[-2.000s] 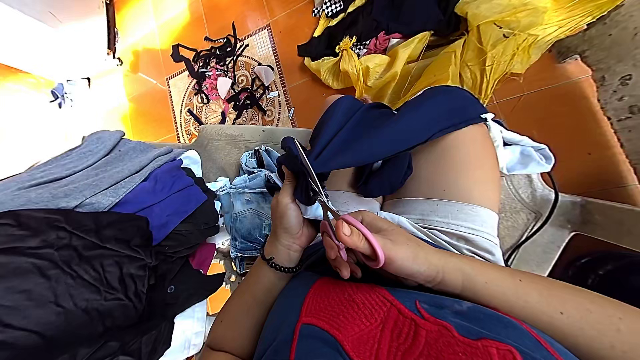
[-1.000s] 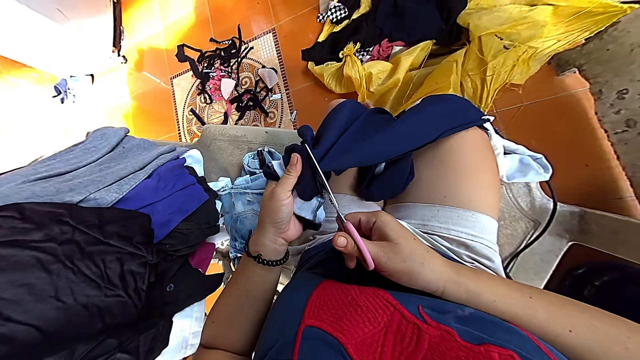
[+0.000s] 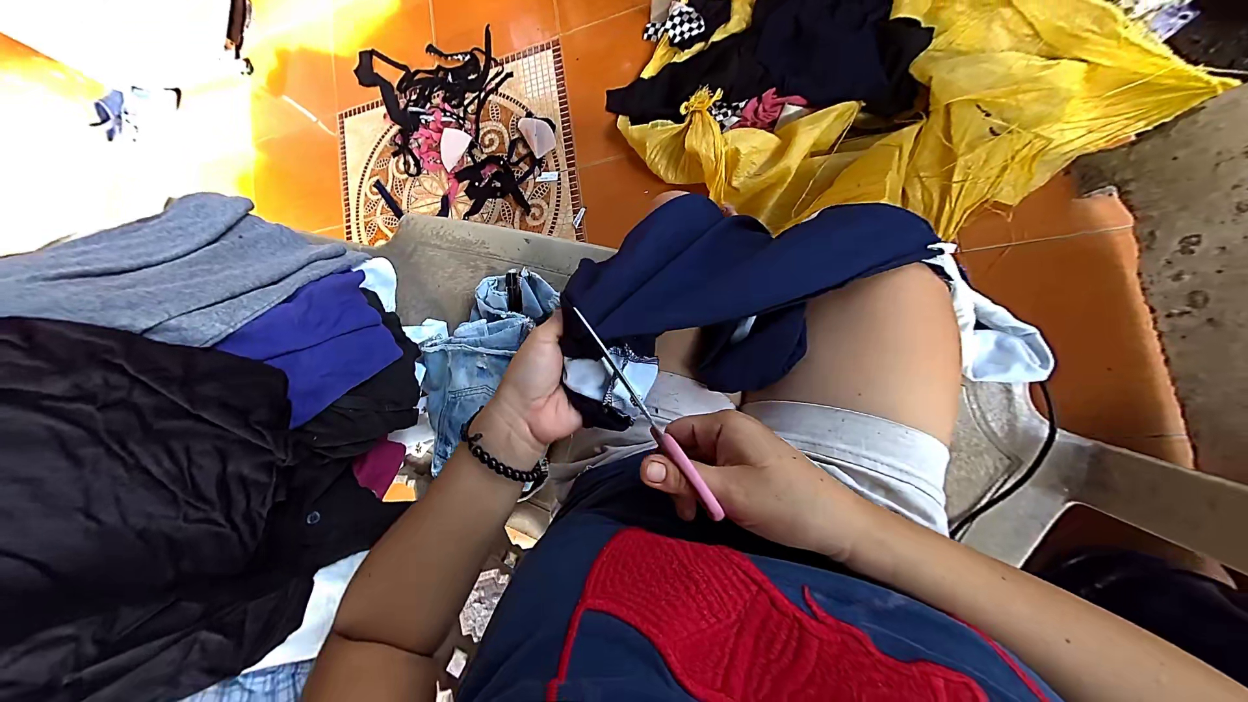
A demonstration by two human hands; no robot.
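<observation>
A navy blue fabric garment (image 3: 741,268) lies across my bare thighs, its near end bunched at my left hand (image 3: 536,390), which grips it and wears a black bead bracelet (image 3: 502,466). My right hand (image 3: 756,478) holds scissors (image 3: 690,476) by their pink handles. The blades look closed and lie over the navy cloth, with their tip close to the fingers of my left hand. A pale blue and dark piece of cloth (image 3: 634,378) hangs below the blades. Most of the left fingers are hidden behind the fabric.
Left of me are piled a grey garment (image 3: 166,268), a purple one (image 3: 317,341) and a black one (image 3: 127,439). Light blue denim (image 3: 463,370) lies beside my left hand. On the tiled floor are black straps and scraps (image 3: 448,97) and a yellow sack (image 3: 1014,97) with dark clothes.
The scissors' handles, spread apart two seconds ago, are now together. My left hand has turned, and its thumb is now against the navy cloth near the blades.
</observation>
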